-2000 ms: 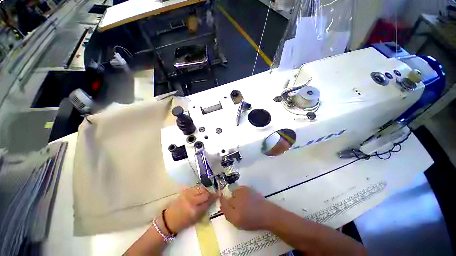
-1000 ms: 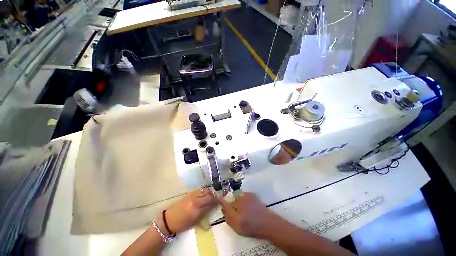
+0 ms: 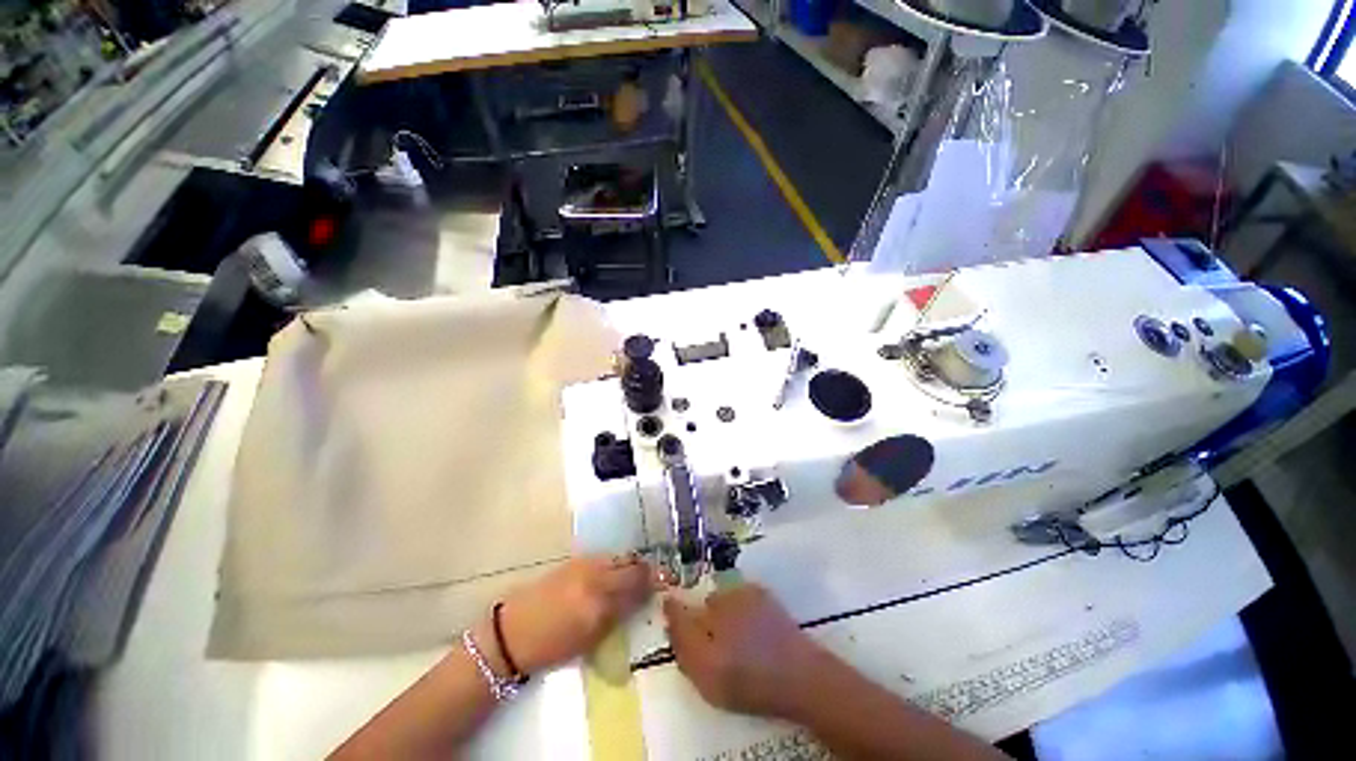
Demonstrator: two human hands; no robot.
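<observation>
A beige panel (image 3: 417,446) lies flat on the table left of the white sewing machine (image 3: 952,431), with a seam line along its near part. Its right end runs under the machine head. My left hand (image 3: 580,613) is at the panel's near right corner, fingertips pinched at the needle area (image 3: 692,558). My right hand (image 3: 736,642) is just right of it, fingertips together close to the left ones. The bit of panel between the fingertips is mostly hidden. A yellow tape strip (image 3: 616,706) runs below the hands.
A stack of grey-beige panels (image 3: 104,520) with dark edges lies at the left. A printed ruler scale (image 3: 1026,672) runs along the table front. A blue motor (image 3: 1294,335) is at the machine's right end. Another white table (image 3: 580,42) stands behind.
The view has shifted, so the machine sits lower and further right in the picture. Both hands stay close together at the needle, and the panel still lies to the left.
</observation>
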